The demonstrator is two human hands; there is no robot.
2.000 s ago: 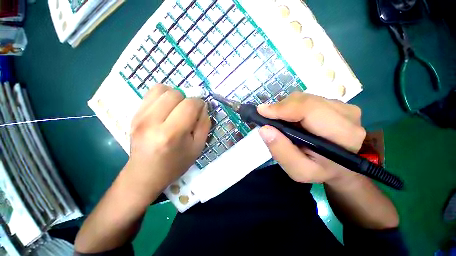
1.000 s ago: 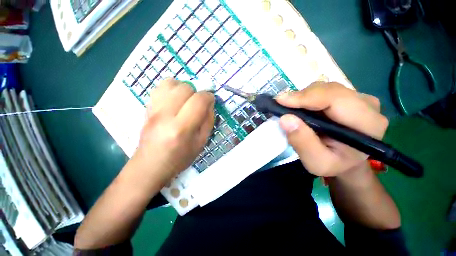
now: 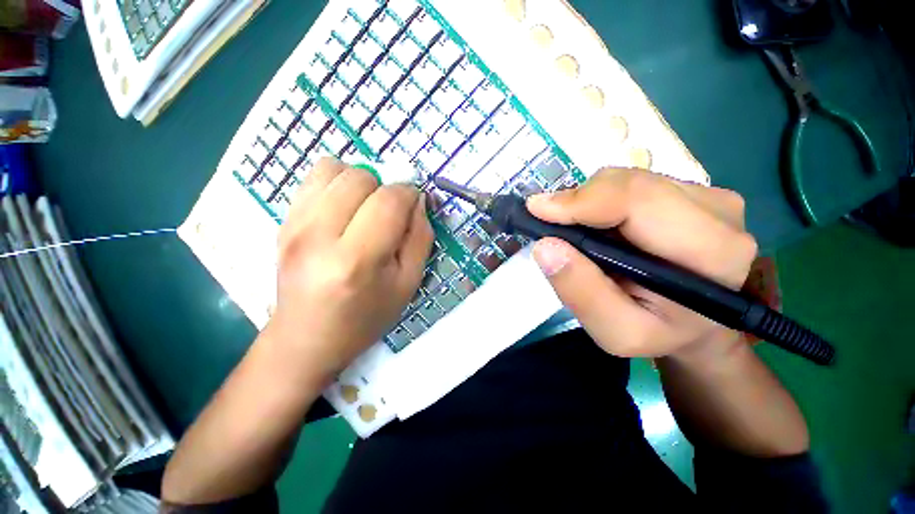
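A white carrier tray (image 3: 216,246) with round tan holes lies on the mat and holds a green-edged PCB panel (image 3: 336,115). My right hand (image 3: 642,261) holds a black soldering iron (image 3: 652,271), its metal tip down at the panel just right of my left fingertips. My left hand (image 3: 351,256) is curled over the panel, with a green band on a finger and a small white piece at the fingertips. A thin solder wire (image 3: 90,240) runs in from the left; its part under my left hand is hidden. A white strip (image 3: 472,336) covers the tray's near edge.
More trays (image 3: 150,60) are stacked at upper left. Upright trays (image 3: 75,331) stand in a row at left. Green-handled pliers (image 3: 803,110) lie at right below a black box (image 3: 783,20). A partly hidden reddish object (image 3: 765,281) is behind my right hand. My dark-clothed lap is at the near edge.
The iron and my right hand first moved right, then back slightly left, the tip staying near my left fingertips. The whole view has shifted a little. Both hands keep their hold.
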